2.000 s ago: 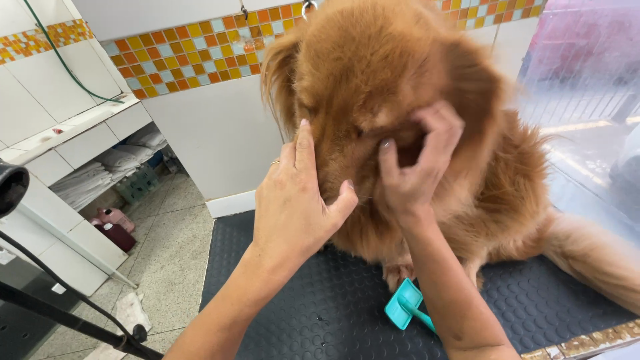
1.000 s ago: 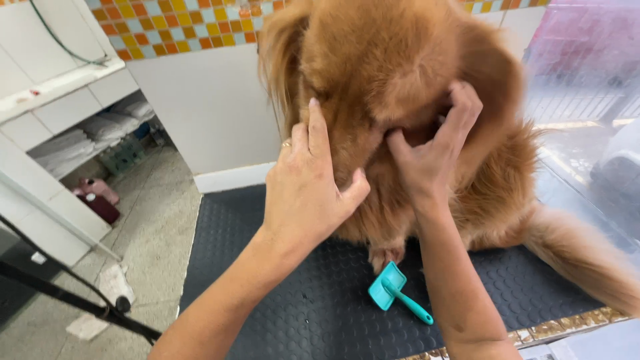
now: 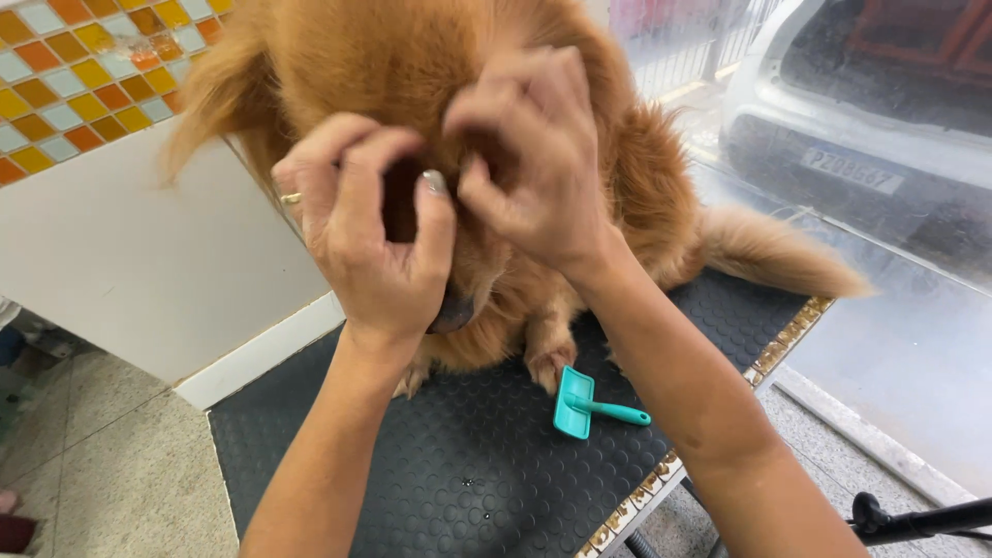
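A large reddish-gold long-haired dog [image 3: 372, 54] sits on a black rubber-topped grooming table [image 3: 434, 465], its head low and its dark nose showing beneath my hands. My left hand [image 3: 372, 225], with a ring on one finger, is at one side of the dog's face, fingers curled and thumb raised. Over the other side of the face is my right hand [image 3: 535, 155], curled too and blurred by motion. Both hands hide the dog's eyes; whether either pinches fur cannot be told. A teal slicker brush [image 3: 574, 403] lies bristles down on the mat by a front paw.
Behind the dog stand a white wall panel [image 3: 155, 256] and a mosaic tile strip [image 3: 85, 77]. A clear pane is at the right, with a vehicle [image 3: 837, 101] beyond it. The table's worn edge [image 3: 635, 496] runs along the right. A black metal arm [image 3: 930, 521] reaches in at lower right.
My left hand's fingers, extended earlier, are now curled over the dog's face. The dog's nose has come into sight below. The view has shifted to the right.
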